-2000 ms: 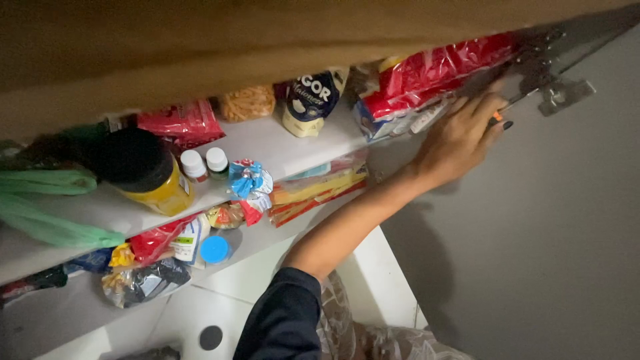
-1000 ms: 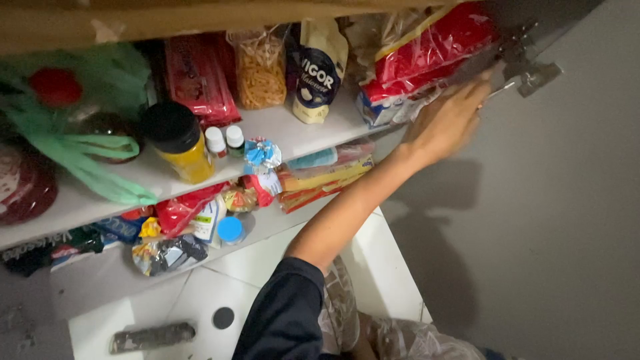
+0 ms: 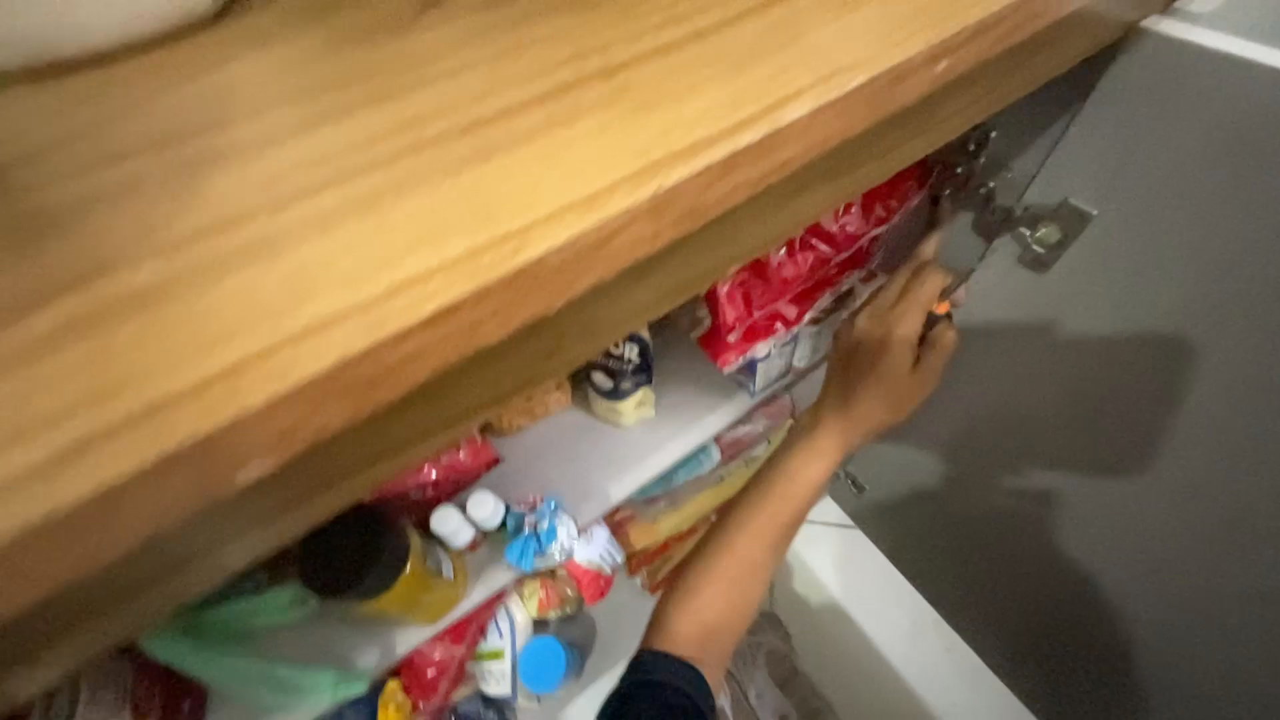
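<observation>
My left hand is raised at the cabinet's right side, its fingers closed around what looks like a screwdriver with an orange-and-black handle, mostly hidden by the fingers. The fingertips are beside the metal door hinge, whose plate sits on the grey cabinet door. Whether the tool's tip touches a screw cannot be told. Just left of the hand lies a red plastic package above a blue-and-white box. My right hand is out of view.
A wooden countertop overhangs the shelves. The upper shelf holds a pouch, a black-lidded yellow jar, two white-capped bottles and a green bag. More packages and a blue-capped container stand lower down. White floor tiles show below.
The view has shifted, so the countertop now covers much of it and hides more of the upper shelf. My left hand stays by the hinge.
</observation>
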